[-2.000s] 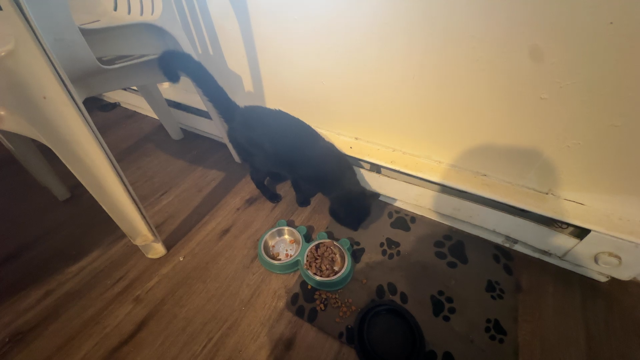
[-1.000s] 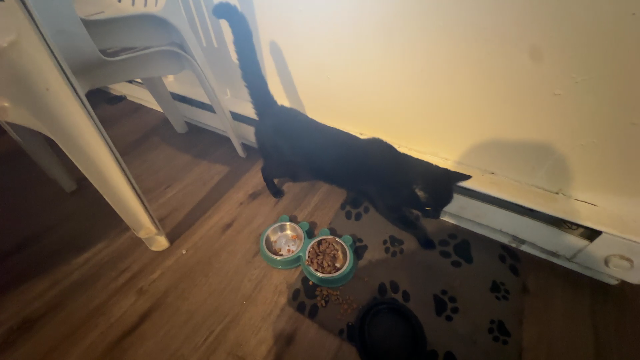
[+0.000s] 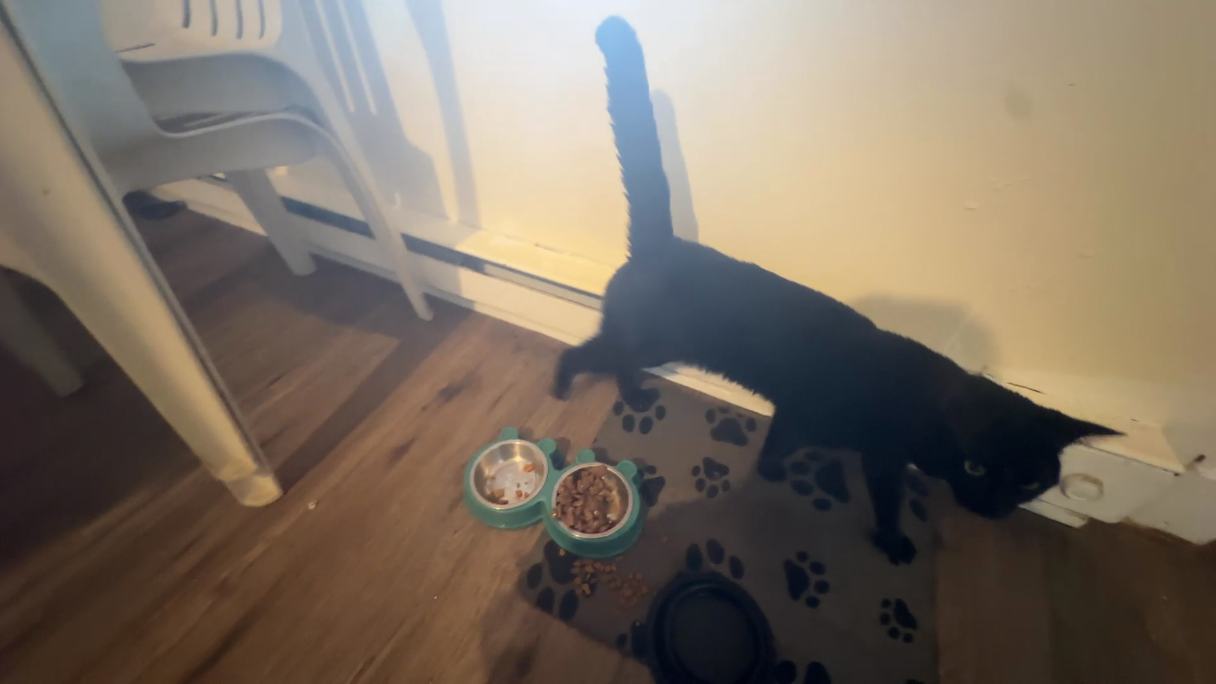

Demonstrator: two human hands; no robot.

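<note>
Neither of my hands shows in the head view. A black cat [image 3: 779, 342] walks along the wall with its tail raised and its head low at the right. Below it lies a grey mat with black paw prints [image 3: 760, 532]. A green double pet feeder [image 3: 554, 499] stands partly on the mat's left edge; its right metal bowl holds brown chunky food [image 3: 591, 499], its left one a few scraps. Loose kibble [image 3: 608, 581] is scattered just below the feeder. A round black bowl [image 3: 711, 632] sits at the bottom edge of the view.
White plastic chairs, apparently stacked [image 3: 237, 142], stand by the wall at the upper left. A pale plastic furniture leg [image 3: 180, 380] comes down onto the wood floor [image 3: 361, 532] at the left. A white baseboard heater [image 3: 494, 285] runs along the wall's foot.
The cat has moved right along the wall, from behind the feeder to the mat's far right side, and its tail has gone up. The feeder and the black bowl have stayed put.
</note>
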